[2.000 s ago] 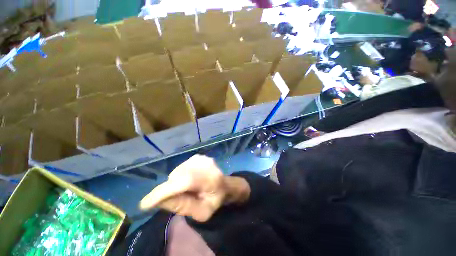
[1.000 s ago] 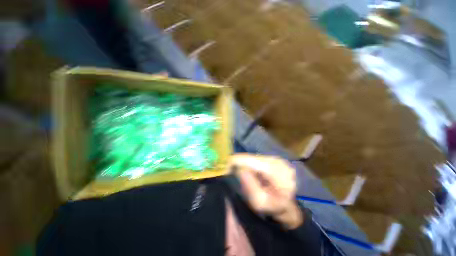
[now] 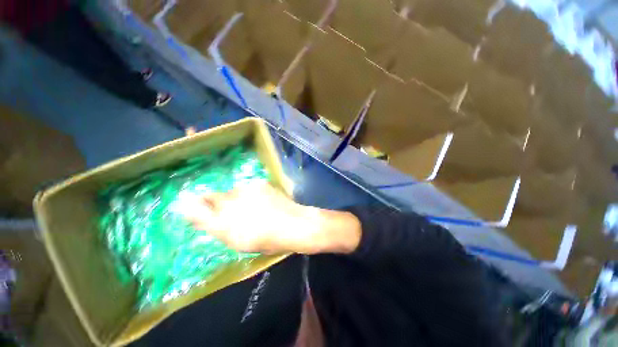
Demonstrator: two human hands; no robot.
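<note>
The supply carton (image 3: 76, 274), open and brown inside, is held tilted against the front of my body. Green bagged accessory packs (image 3: 162, 251) fill its bottom. My right hand (image 3: 264, 220) reaches in over the right rim, its fingers on the packs. Glare and blur hide whether the fingers grip one. Of my left hand, only what looks like a fingertip (image 3: 190, 131) shows at the carton's far rim; the rest is hidden behind the carton.
Rows of open retail boxes (image 3: 406, 115) stand on a bench running from upper left to lower right. Small yellowish items show in some near boxes. Another person's dark-clothed legs (image 3: 101, 57) and shoes are at upper left. Pale bags lie at the far right edge.
The view has swung left from the boxes to the supply carton. My right hand has moved from outside the carton into it, onto the green packs.
</note>
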